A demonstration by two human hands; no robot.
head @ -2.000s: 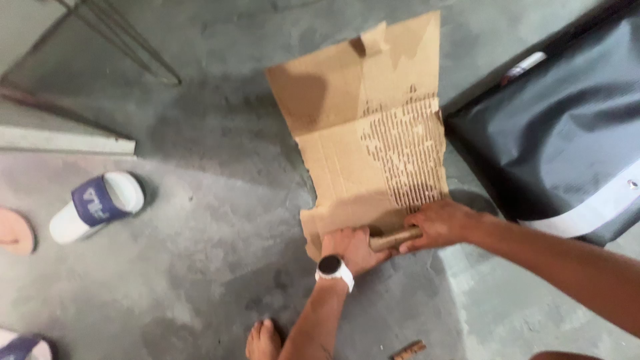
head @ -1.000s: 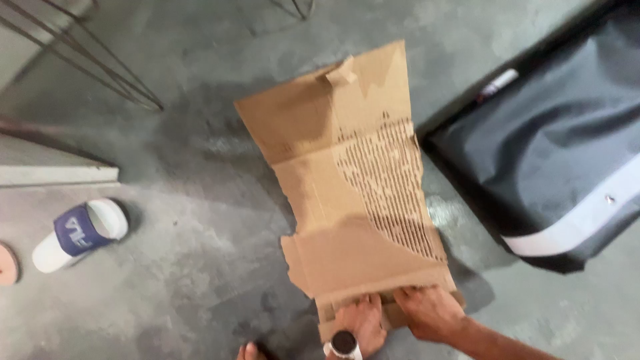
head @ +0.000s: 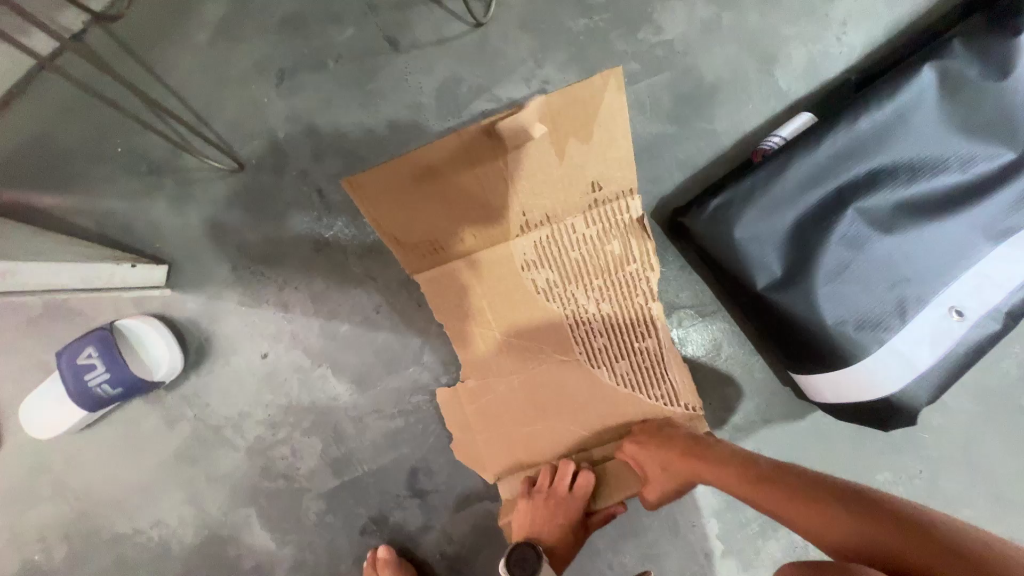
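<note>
A torn sheet of corrugated cardboard point(head: 496, 320) lies creased on the concrete floor, its ridges bare along the right side. A small raised flap stands near its far edge. The near edge is folded over in a narrow strip. My left hand point(head: 552, 508), with a watch point(head: 524, 558) at the wrist, presses on the left part of this folded strip, fingers spread over it. My right hand point(head: 664, 464) grips the strip farther right, its fingers curled around the cardboard. The underside of the fold is hidden.
A black bag-like item point(head: 848, 264) with a pale band lies at the right, a small rolled tube point(head: 786, 136) beside its edge. At the left are a blue and white slide sandal point(head: 100, 376), a white furniture edge point(head: 80, 277) and metal wire legs point(head: 152, 96). Bare toes point(head: 388, 562) show at the bottom.
Two seconds ago both hands held a rolled-looking near edge; now they rest on a flatter folded strip. The right hand has lifted slightly in view since one second ago, and the view has shifted.
</note>
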